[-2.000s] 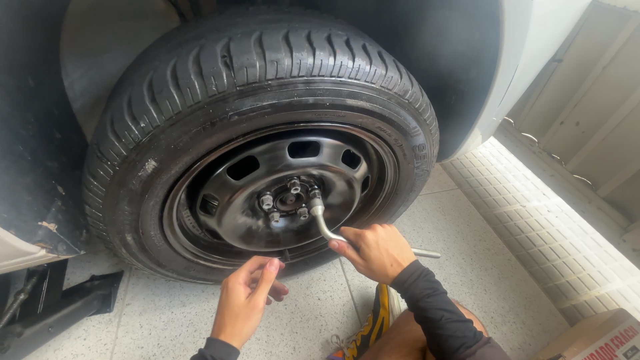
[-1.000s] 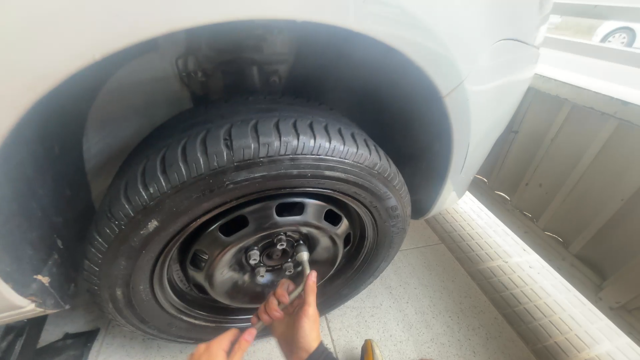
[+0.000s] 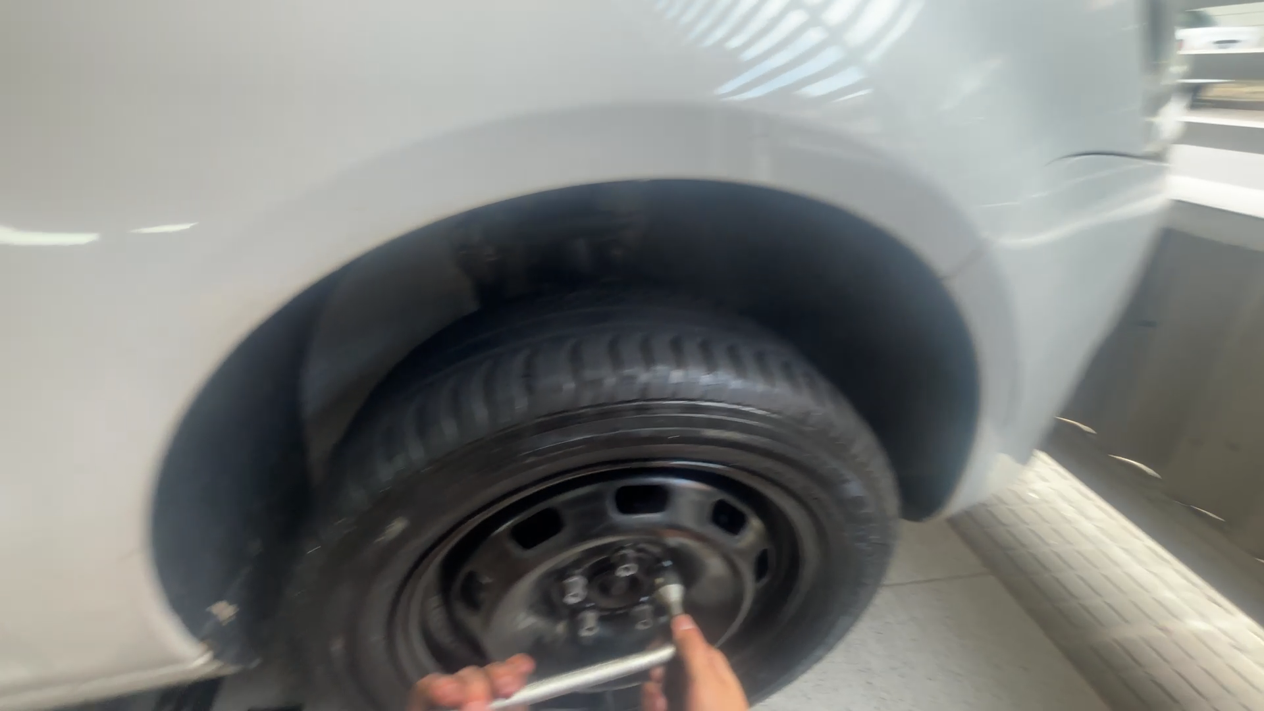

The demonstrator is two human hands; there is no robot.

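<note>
A metal lug wrench (image 3: 592,675) lies across the lower part of a black steel wheel (image 3: 639,499), its socket over the lug position at the right of the hub. My right hand (image 3: 696,671) grips the wrench near its bend, just below the socket. At the bottom edge, my left hand (image 3: 474,683) has its fingers curled around the handle. Several lug bolts (image 3: 575,590) show around the hub. The black tire (image 3: 632,425) surrounds the wheel. The view is blurred, and both hands are partly cut off below.
A silver car body (image 3: 592,89) with its wheel arch surrounds the tire from above. To the right run a strip of textured paving (image 3: 1086,583) and a grey wall (image 3: 1185,395). Light floor tiles (image 3: 889,632) lie beside the tire.
Two seconds ago my left hand was off the wrench with its fingers apart; now it holds the handle. The handle has swung from the right side to the left. The view has tilted up.
</note>
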